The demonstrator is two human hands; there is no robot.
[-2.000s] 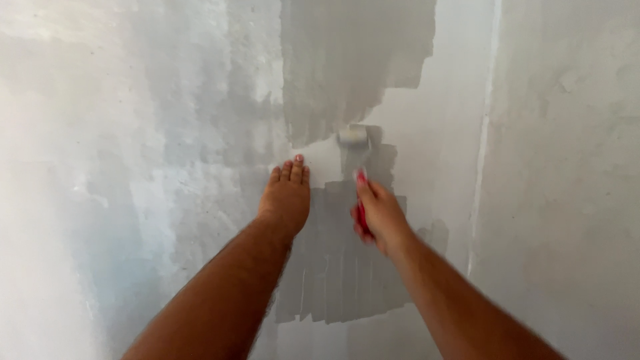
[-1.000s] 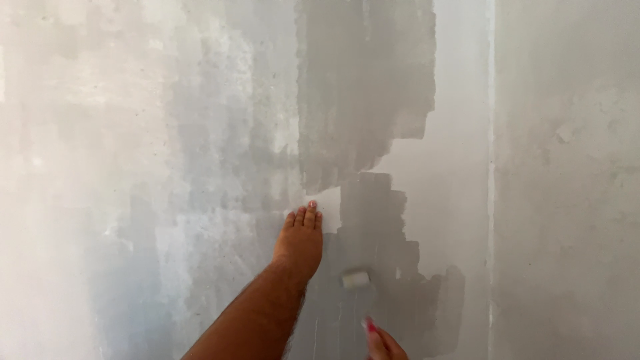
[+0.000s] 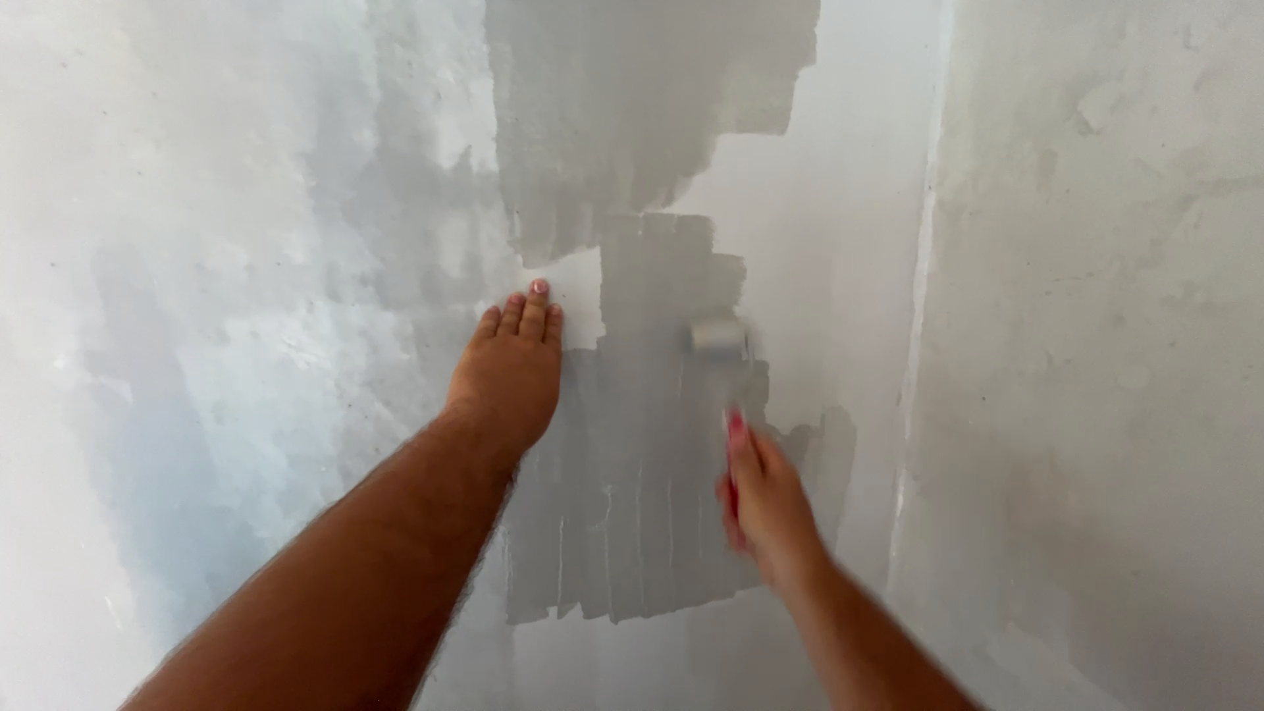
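Note:
Flat against the wall, fingers pointing up, my left hand (image 3: 509, 370) rests just left of a grey coated patch (image 3: 642, 454) and holds nothing. My right hand (image 3: 765, 494) is closed around the red handle (image 3: 734, 464) of a small paint roller. The pale roller sleeve (image 3: 719, 337), blurred, is over the right part of the grey patch, above my right hand. Thin pale vertical lines run down the lower part of the patch. Between my left fingertips and the patch lies a small light area (image 3: 578, 291) of wall.
A larger grey coated area (image 3: 652, 89) spans the upper middle of the wall. Mottled white and grey plaster (image 3: 227, 296) covers the left. A whitish vertical seam or corner line (image 3: 923, 267) divides off the rougher wall surface (image 3: 1096, 346) on the right.
The roller was low on the grey patch one second ago, with my right hand at the frame's bottom edge; both are now higher. My left hand stays against the wall.

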